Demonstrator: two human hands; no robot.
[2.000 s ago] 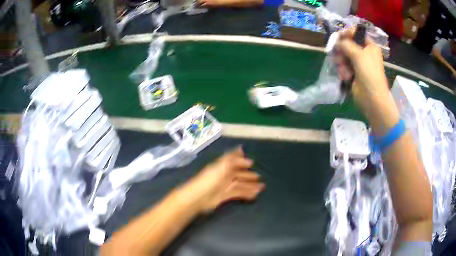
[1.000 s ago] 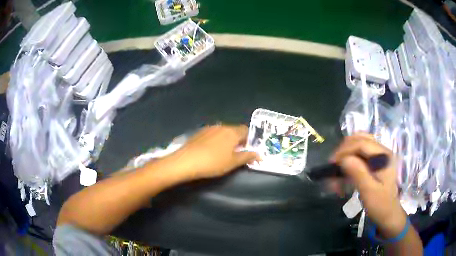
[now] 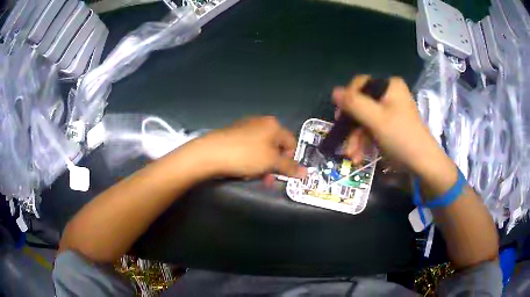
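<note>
An open white power strip housing lies on the black mat in front of me, with a green circuit board, blue and yellow components and a thin white wire across it. My left hand holds the housing's left edge, where the cord enters. My right hand grips a dark, pen-like tool over the upper part of the housing; its tip is blurred. The bagged power cord runs out to the left, partly behind my left forearm.
Stacked white units with bagged cords stand at the left and right. Another open housing is cut off at the top edge, its bagged cord trailing left. Brass pieces lie near my body.
The view has tilted down. The housing has turned slightly. My right hand and the dark tool have moved from the housing's right side to over its upper part.
</note>
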